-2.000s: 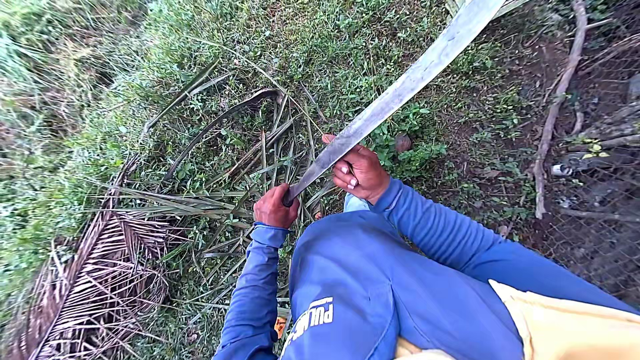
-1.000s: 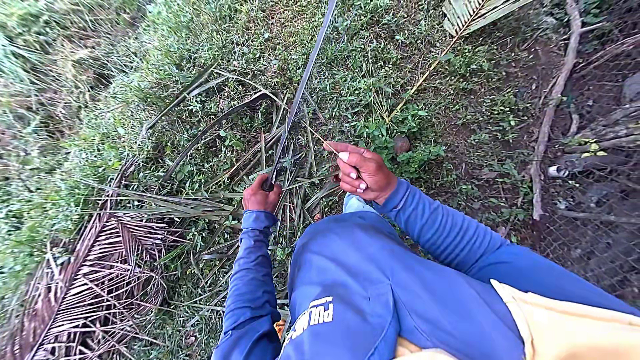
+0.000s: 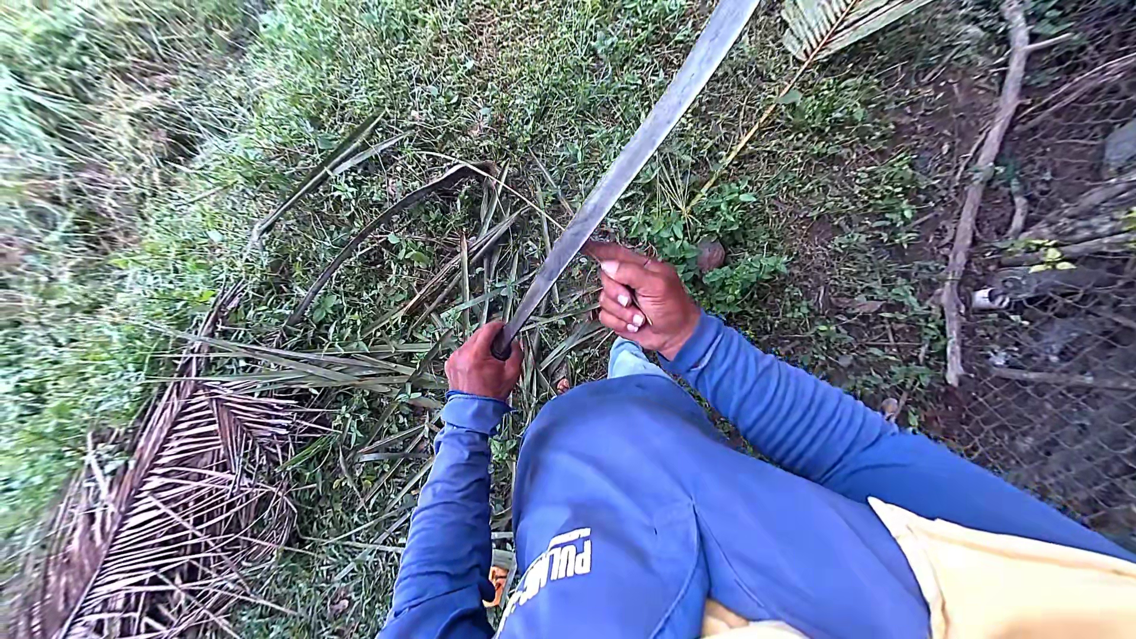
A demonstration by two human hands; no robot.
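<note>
My left hand [image 3: 484, 359] is closed around the dark handle of a long machete [image 3: 626, 169]. The worn grey blade slants up to the right and runs out of view at the top, its flat side showing. To the right, my right hand [image 3: 648, 297] pinches a thin pale strand [image 3: 524, 200], seemingly a strip of palm leaf, between thumb and forefinger. The strand runs up and left behind the blade. The blade passes close by the right forefinger's tip; whether they touch I cannot tell. Cut green palm leaflets [image 3: 470, 275] lie beneath on the grass.
A dry brown palm frond [image 3: 169, 515] lies at lower left. Part of a greener frond [image 3: 821, 35] shows at top right. At right are a long branch [image 3: 976, 186], a chain-link fence [image 3: 1056, 426] and a small pale can-like object [image 3: 990, 299]. My blue-clad leg [image 3: 612, 479] is below.
The blade was nearly upright and edge-on one second ago; it now slants right with its flat showing. Two seconds ago it slanted right too. My right hand has hardly moved.
</note>
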